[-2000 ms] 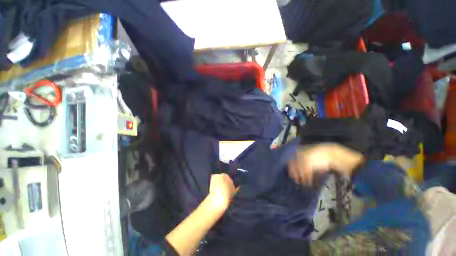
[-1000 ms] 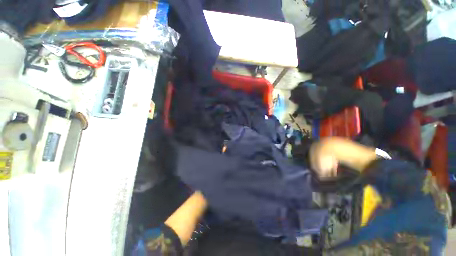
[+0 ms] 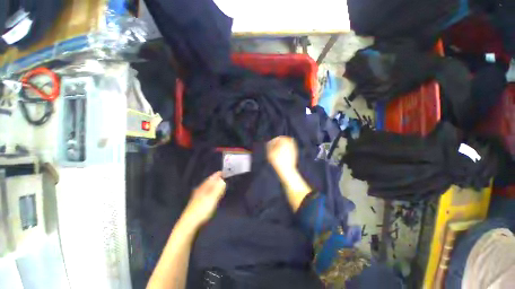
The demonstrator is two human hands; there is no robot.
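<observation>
Dark navy garment pieces (image 3: 243, 226) lie spread over my lap and up to the red crate (image 3: 271, 65), which holds more dark pieces. My left hand (image 3: 208, 195) is closed at the lower left corner of a small white card (image 3: 236, 163) with a red edge above it. My right hand (image 3: 282, 152) is closed on the dark cloth to the right of the card; its fingertips are blurred. A blue patterned sleeve covers my right forearm.
On the left are the white machine table (image 3: 93, 226), red-and-black scissors (image 3: 40, 84), a bobbin tray (image 3: 73, 121) and a power switch (image 3: 145, 125). A white-topped stool (image 3: 291, 16) stands beyond the crate. Dark bundles (image 3: 395, 163) and a yellow crate edge (image 3: 452, 214) are right.
My right hand has moved left from the right side to the middle of the cloth. My left hand shows again, at the white card, which was hidden a second ago. The view has shifted.
</observation>
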